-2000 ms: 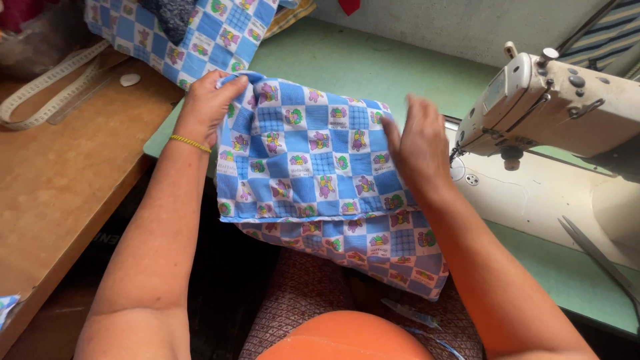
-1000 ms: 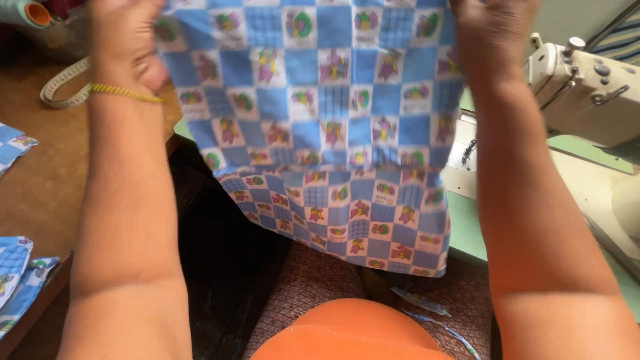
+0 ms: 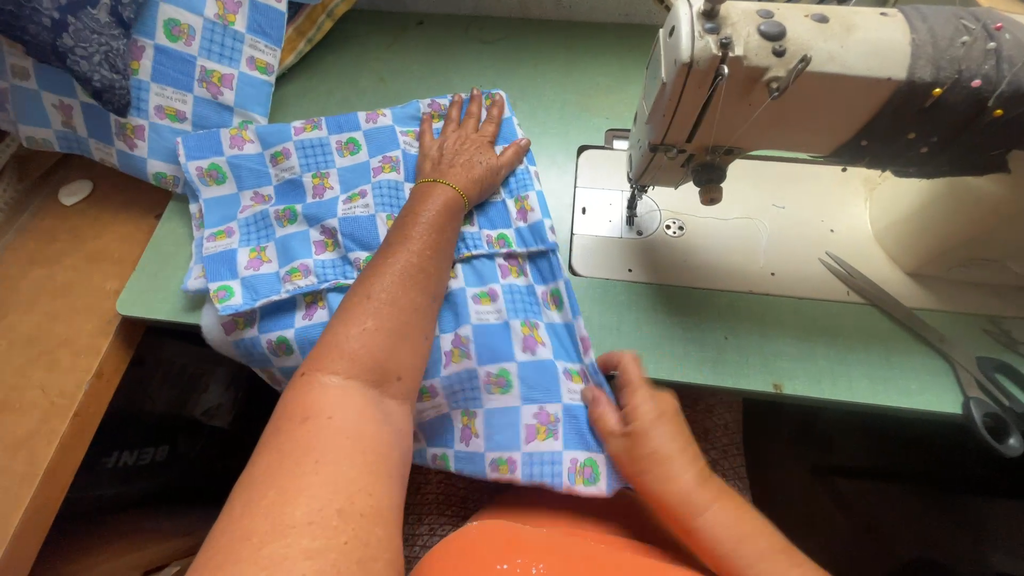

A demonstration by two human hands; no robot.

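A blue-and-white checked, bear-print fabric piece (image 3: pixel 496 320) lies partly on the green table, with its lower part hanging over the front edge toward my lap. A stitched hem crosses it, and white padding or lining shows at its left edge. My left hand (image 3: pixel 466 148) rests flat, fingers spread, on the fabric's upper right corner. At the lower right edge of the fabric is my right hand (image 3: pixel 640 408), slightly blurred, thumb and forefinger at the edge; whether they pinch it is unclear. Right of the fabric stands a sewing machine (image 3: pixel 744 88) with its needle and presser foot raised from view by no cloth.
Large metal scissors (image 3: pixel 920 320) lie at the right, across the machine bed and table edge. More printed fabric (image 3: pixel 216 72) is heaped at the upper left, beside a wooden table (image 3: pixel 64 264) bearing a flat white piece (image 3: pixel 75 191). Pins stick in dark cloth (image 3: pixel 936 88) around the machine arm.
One second ago both hands held the fabric raised; now it lies on the green table. My left hand has come down onto its top, and my right hand has moved to its lower right edge.
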